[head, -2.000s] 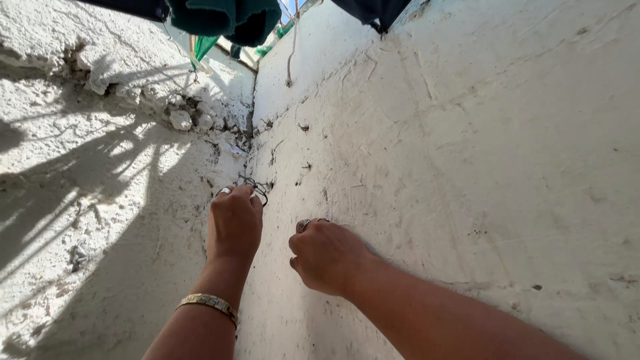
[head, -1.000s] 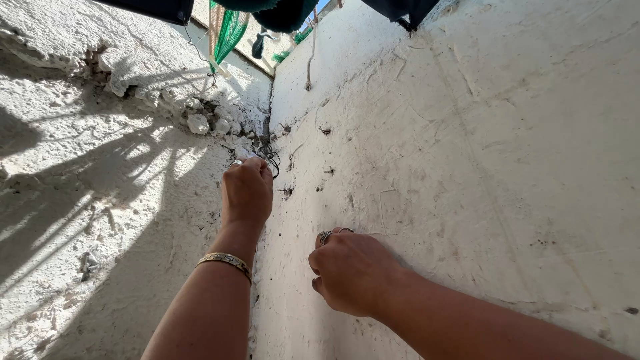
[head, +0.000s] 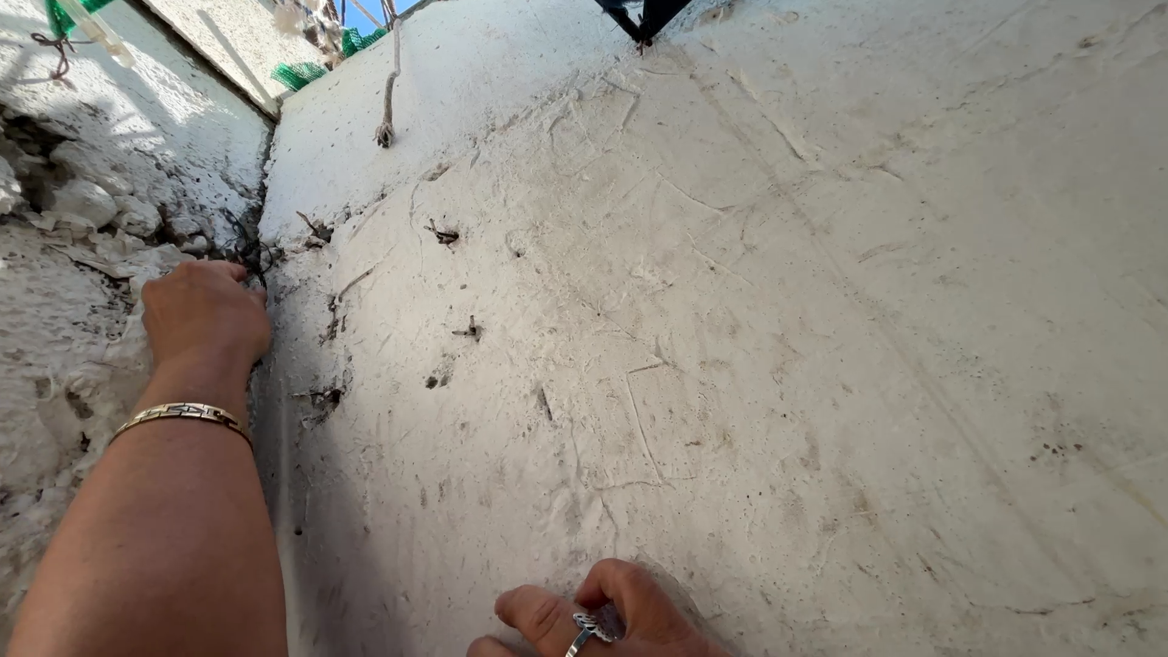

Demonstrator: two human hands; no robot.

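My left hand (head: 208, 310), with a gold-toned bracelet (head: 182, 412) on its wrist, is at the corner where two whitewashed walls meet. Its fingertips are at a tangle of dark wire (head: 246, 245); whether they grip it is hidden by the hand. Low in the view, my right hand (head: 593, 616) rests against the smoother white wall (head: 776, 365) with curled fingers and a silver ring (head: 589, 630). What lies inside its curl, if anything, cannot be made out.
Crumbling plaster and stones (head: 87, 201) stick out of the rough left wall. Short wire stubs (head: 443, 234) poke from the smoother wall, and a cord (head: 388, 100) hangs above them. Green netting (head: 297, 75) and a dark cloth (head: 641, 18) are at the top.
The view has shifted considerably. My left hand stays near the wire at the corner, while my right hand now appears lower in the view. The fingers of my right hand look less tightly closed.
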